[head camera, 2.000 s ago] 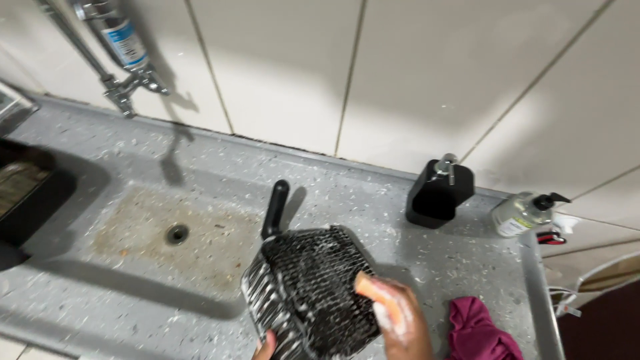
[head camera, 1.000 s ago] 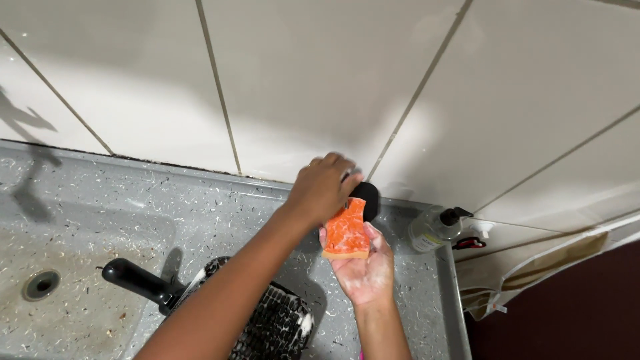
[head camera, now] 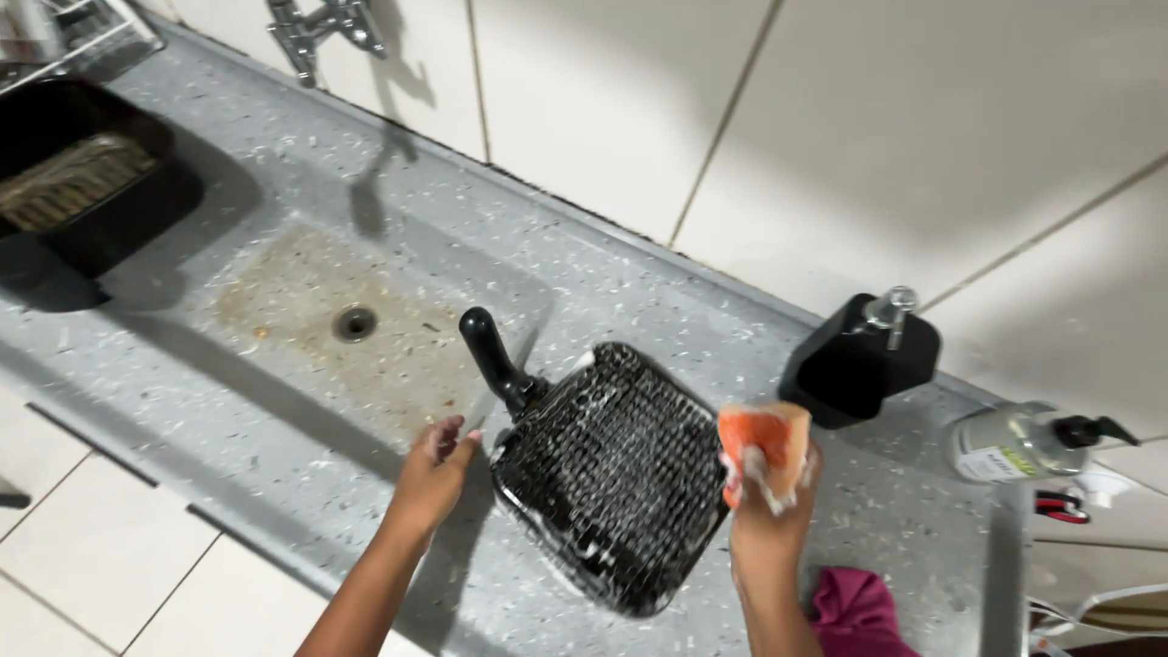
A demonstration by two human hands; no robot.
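A square black grill pan (head camera: pixel 620 474), its ridged face covered with soap foam, lies on the grey speckled countertop; its black handle (head camera: pixel 493 356) points up and left, over the sink's edge. My left hand (head camera: pixel 438 474) is just left of the pan, fingers slightly apart, holding nothing. In my right hand (head camera: pixel 776 493), at the pan's right side, is an orange sponge (head camera: pixel 762 438) with foam on it. Behind that hand stands a black soap dispenser (head camera: pixel 858 360) with a chrome pump.
The sink basin with its drain (head camera: pixel 354 324) lies left of the pan. Further left sits a black container (head camera: pixel 119 219). A clear pump bottle (head camera: pixel 1013 443) stands at the right end, a magenta cloth (head camera: pixel 858 611) near the front. A chrome tap (head camera: pixel 324 32) is on the tiled wall.
A second ago both hands were together at the sponge by the black dispenser. Now they are apart on either side of the pan, the sponge in my right hand. The view has swung left.
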